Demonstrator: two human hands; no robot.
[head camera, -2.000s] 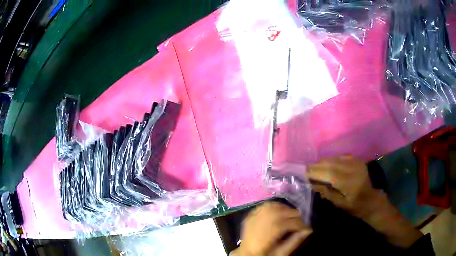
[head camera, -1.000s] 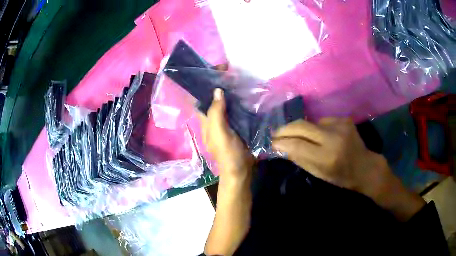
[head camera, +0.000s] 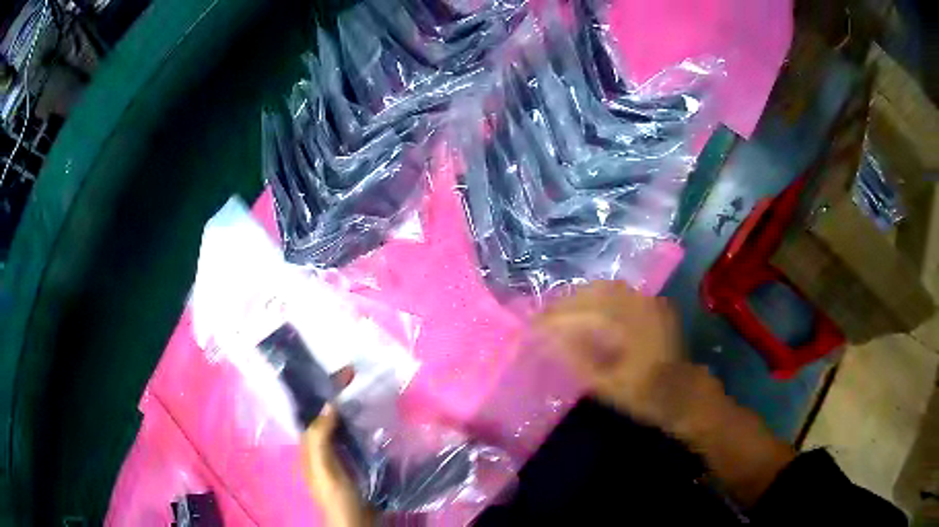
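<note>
My left hand (head camera: 333, 468) holds a black metal bracket (head camera: 301, 373) in a clear plastic bag (head camera: 438, 471), low in the picture left of the middle, over the stack of empty bags (head camera: 232, 288). The bracket's lower part lies inside the shiny plastic. My right hand (head camera: 610, 335) is blurred and to the right of the bagged bracket; whether its fingers pinch the plastic cannot be told. Nested bagged brackets (head camera: 577, 175) lie beyond the hands on the pink sheet (head camera: 432, 329).
A second group of bagged brackets (head camera: 350, 154) lies further left. A dark green curved edge (head camera: 62, 257) runs along the left. At right stands a red stool (head camera: 767, 299) with an open carton (head camera: 860, 252) holding shiny parts. Part of another bracket (head camera: 196, 510) shows at bottom left.
The view has swung right, showing the right-hand bagged groups and the carton. My left hand still holds the bagged bracket, now over the empty bags. My right hand has moved away from it.
</note>
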